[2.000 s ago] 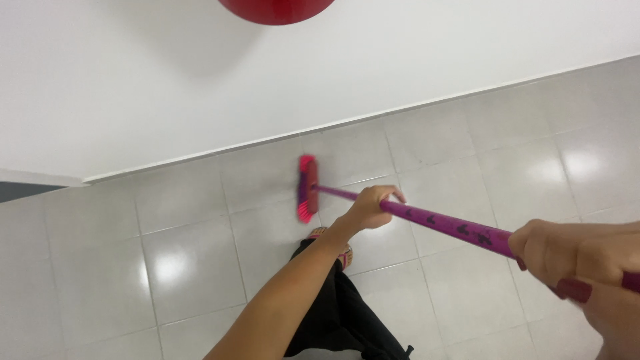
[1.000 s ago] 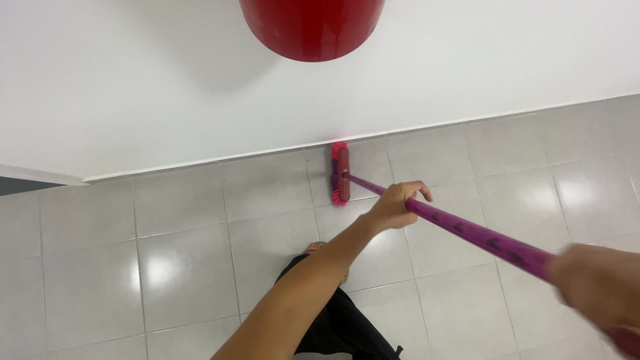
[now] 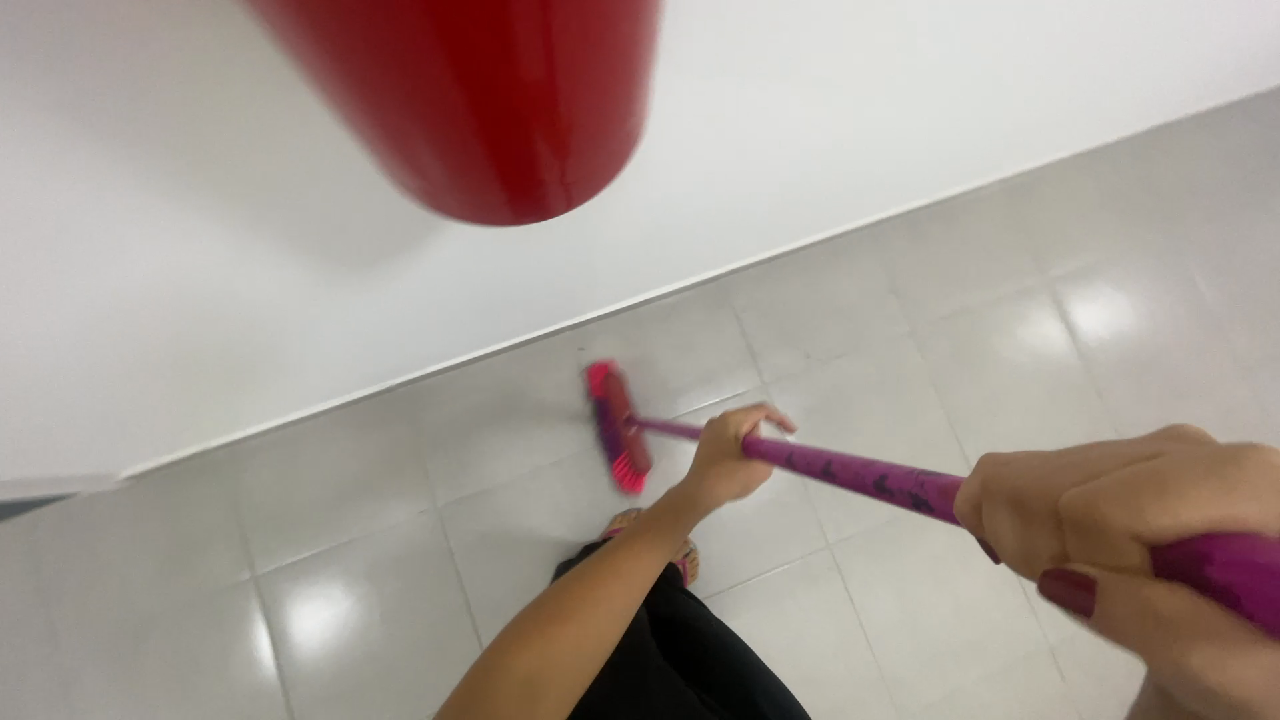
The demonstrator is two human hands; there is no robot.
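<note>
A broom with a purple handle point(image 3: 860, 474) slants across the view, its reddish head point(image 3: 622, 425) with pink and purple bristles resting on the tiled floor close to the wall. My left hand point(image 3: 735, 455) is wrapped around the lower handle, with one finger sticking out. Higher up, near the right edge of the view, my right hand point(image 3: 1110, 520) grips the handle close to the camera; dark red polish shows on its nails. The top end of the handle runs out of the frame.
A glossy red cylindrical object point(image 3: 500, 110) sticks out at the white wall point(image 3: 800, 120). The wall meets the grey floor tiles point(image 3: 350, 540) along a diagonal edge. My sandalled feet point(image 3: 688, 562) and black trousers point(image 3: 680, 650) are below the broom head.
The broom head went up to the wall's base one second ago and now sits a little away from it, tilted. Both hands have stayed on the handle. More of the red object shows as the view shifts.
</note>
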